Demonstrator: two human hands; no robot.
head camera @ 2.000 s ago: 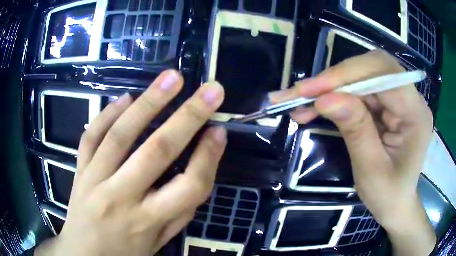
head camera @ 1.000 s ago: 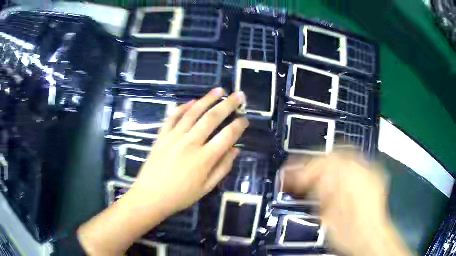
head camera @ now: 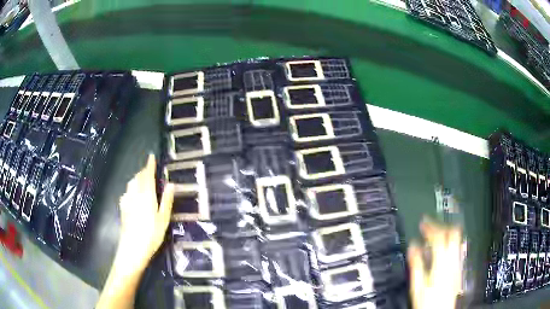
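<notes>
A glossy black blister tray (head camera: 253, 163) holding many phone housings lies in front of me. Each housing, such as the upper middle one (head camera: 263, 107), has a pale cream rim around a dark window beside a grey keypad grid. My left hand (head camera: 143, 211) is at the tray's left edge, thumb and a finger apart; whether it grips the edge is unclear. My right hand (head camera: 439, 259) is blurred, right of the tray over the bench. I cannot tell if it holds anything; no tweezers are clearly visible.
Another loaded black tray (head camera: 78, 151) lies at the left, and one (head camera: 520, 217) at the far right. More trays (head camera: 452, 21) show at the top right. A pale strip (head camera: 422, 128) crosses the dark bench, with a green surface (head camera: 241, 36) beyond.
The view has widened and shows the tray smaller. My left hand has left the housing for the tray's left edge. My right hand has moved off the tray to its right side.
</notes>
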